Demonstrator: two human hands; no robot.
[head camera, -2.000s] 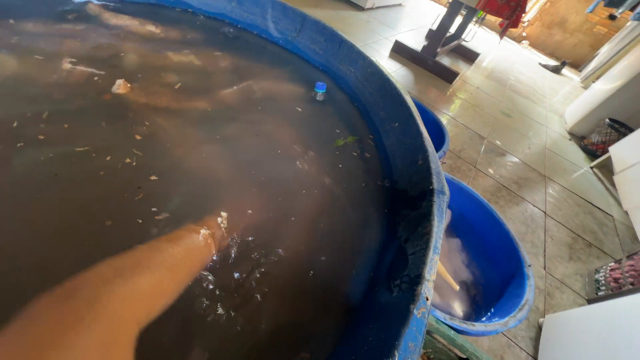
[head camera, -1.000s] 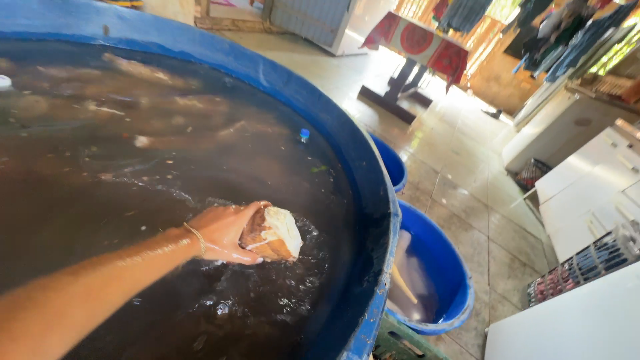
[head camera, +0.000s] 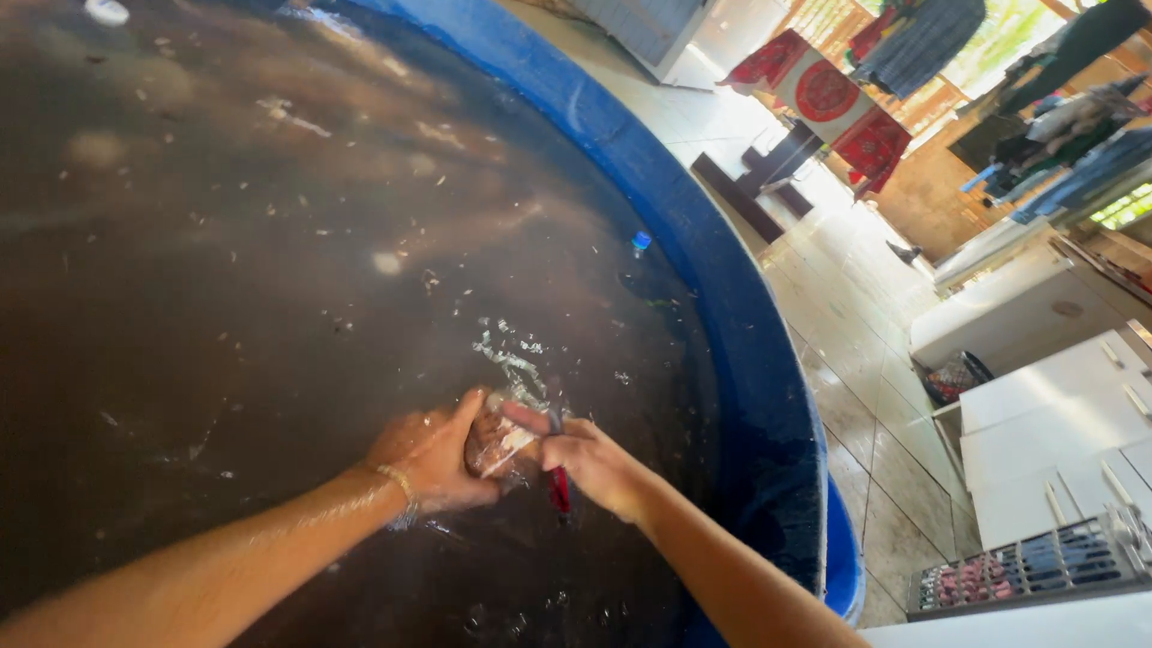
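My left hand (head camera: 436, 454), with a thin bracelet at its wrist, grips a wet brown piece with a pale cut face (head camera: 500, 443), perhaps a peeled root; its kind is not certain. My right hand (head camera: 580, 454) meets the piece from the right and holds a small tool with a red handle (head camera: 560, 493), seemingly a knife, its blade blurred. Both hands are just over the murky brown water (head camera: 270, 378) of a large blue tub (head camera: 765, 360). Pale pieces show dimly under the surface.
A blue bottle cap (head camera: 641, 240) floats near the tub's right wall, and a white round thing (head camera: 108, 12) at the upper left. A smaller blue tub (head camera: 844, 549) stands outside on the tiled floor (head camera: 837, 297). White cabinets (head camera: 1035, 432) are at the right.
My left hand has come up out of the water with the piece, which showed above the surface one second ago. My right hand has entered the view with the red-handled tool.
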